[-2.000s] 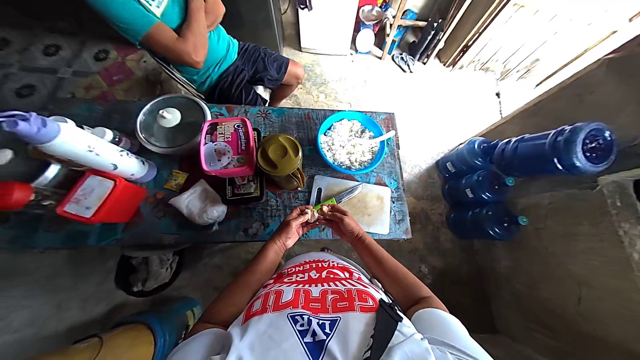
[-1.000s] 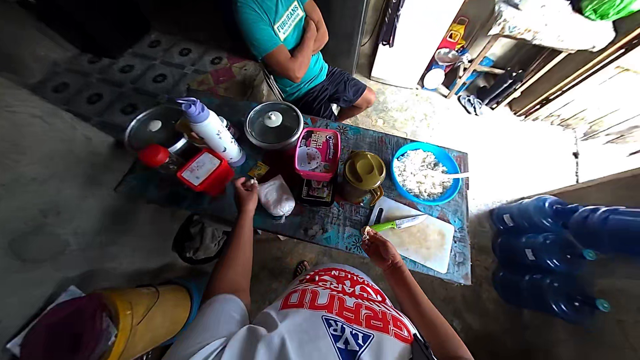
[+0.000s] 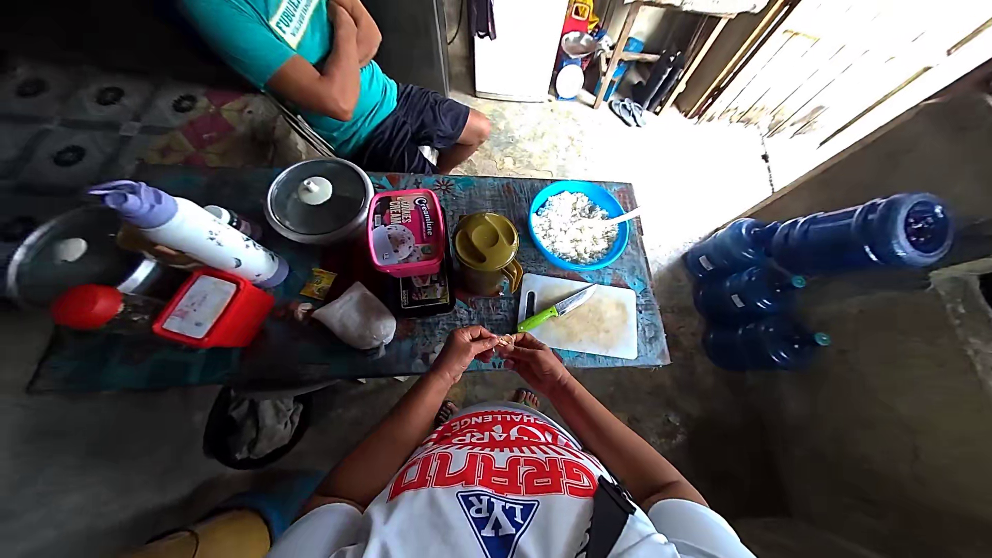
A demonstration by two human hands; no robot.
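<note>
My left hand [image 3: 467, 349] and my right hand [image 3: 536, 359] meet at the table's front edge, their fingertips pinching a small pale piece [image 3: 504, 341] between them; what it is cannot be told. Just beyond my right hand, a knife with a green handle [image 3: 538, 319] lies across the left part of a white cutting board [image 3: 612, 318]. Behind the board stands a blue bowl [image 3: 539, 239] of white, crumbly or grainy food [image 3: 576, 226] with a pale spoon in it. A tied plastic bag of white contents [image 3: 359, 318] lies to the left of my left hand.
An olive pitcher [image 3: 486, 244], a pink ice cream tub [image 3: 407, 232], a lidded pot [image 3: 318, 201], a white flask [image 3: 213, 240] and a red container [image 3: 213, 308] stand on the table [image 3: 465, 341]. A seated person [image 3: 333, 77] is beyond it. Large blue water bottles [image 3: 763, 341] are at the right.
My left hand was out at the left, near the plastic bag, one second ago; it is now back beside my right hand. The knife still lies on the board.
</note>
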